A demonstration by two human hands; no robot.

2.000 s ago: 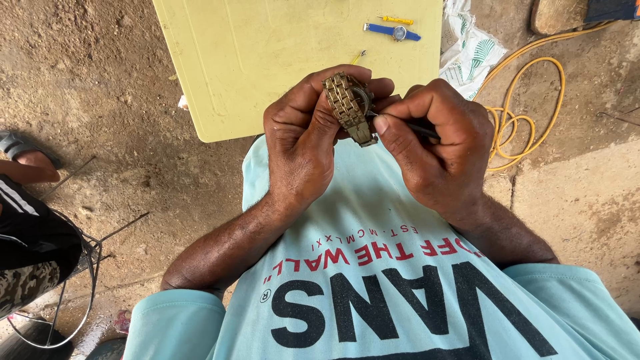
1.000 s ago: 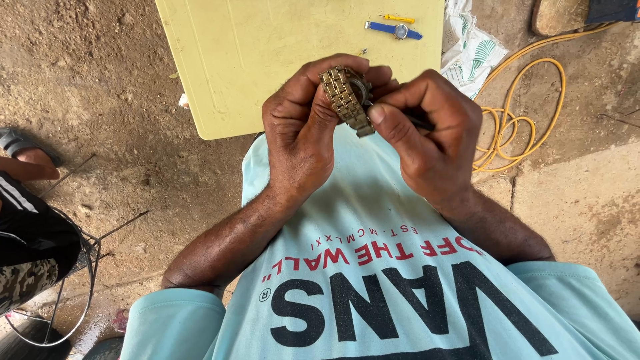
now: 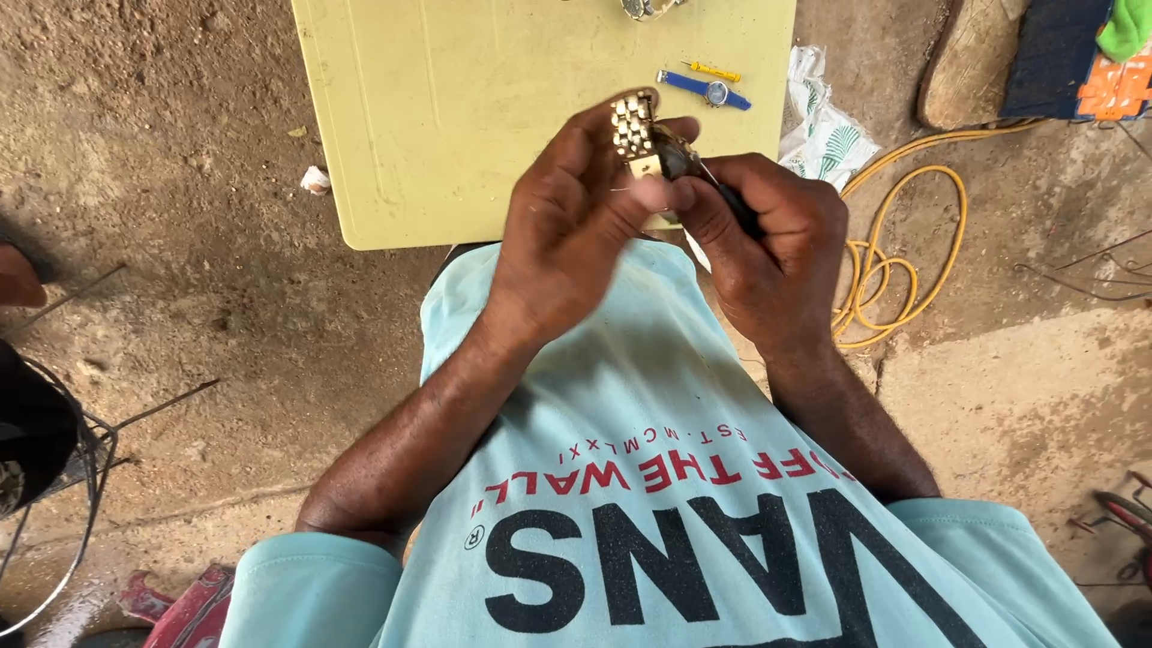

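A gold-coloured metal-link wristwatch (image 3: 634,130) is held up in front of the chest, near the front edge of the yellow table. Its band is turned toward the camera, and the watch case is mostly hidden by the fingers. My left hand (image 3: 576,216) grips the watch, with the thumb at the lower end of the band. In my right hand (image 3: 774,234) is a tool with a black handle (image 3: 738,209) and a thin metal shaft, its tip close to the watch. Whether that tip touches the watch cannot be told.
On the yellow plastic table (image 3: 432,180) lie a blue-strapped watch (image 3: 716,94), a small yellow screwdriver (image 3: 715,71) and another watch (image 3: 641,7) at the far edge. Right of it are a printed plastic bag (image 3: 823,135) and a coiled yellow cable (image 3: 963,216). A wire-framed object (image 3: 94,441) stands at left.
The watch has turned in my left hand, and the left thumb now lies over the band's lower end. My right hand still holds the black-handled tool beside it.
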